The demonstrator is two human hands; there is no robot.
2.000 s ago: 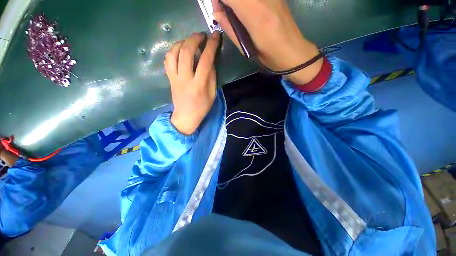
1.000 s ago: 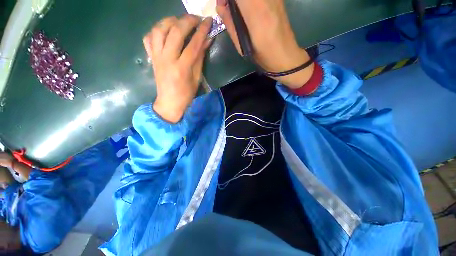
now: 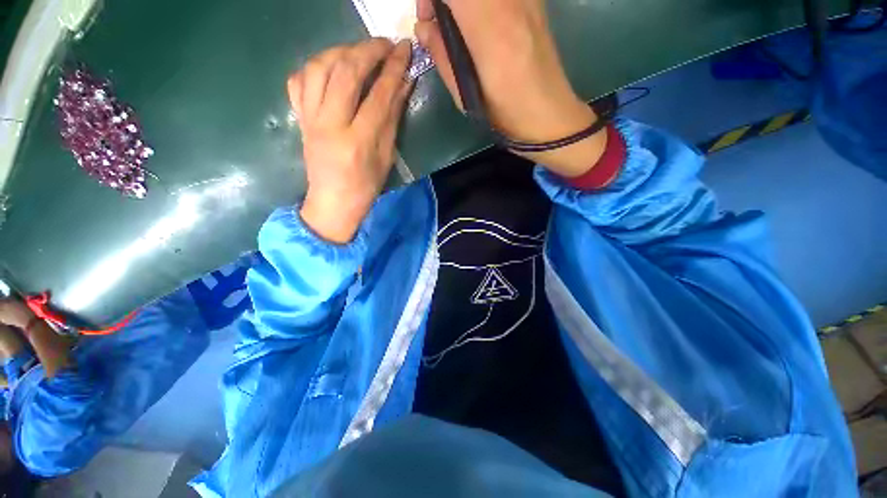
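Observation:
An open phone unit (image 3: pixel 389 17), white with a patterned end, lies at the top edge, partly cut off by the frame. My left hand (image 3: pixel 348 117) has its fingertips on the near end of the phone unit. My right hand (image 3: pixel 511 73) is at its right side, cut off at the top, and holds a slim dark tool (image 3: pixel 459 60), perhaps tweezers. The tool's working tip cannot be made out. A pile of small purple-pink glittering parts (image 3: pixel 101 131) lies to the left.
The glossy dark green bench mat (image 3: pixel 224 92) has a curved front edge. A dark strap circles my right wrist. Another person's arm in a blue sleeve (image 3: pixel 107 389) is at lower left, by a red-orange cord (image 3: pixel 102 331). Yellow-black tape (image 3: pixel 759 131) marks the blue floor.
Since two seconds ago, my left hand and the near end of the phone unit have shifted slightly left. In the last second my hands have barely moved; the other person's arm has moved.

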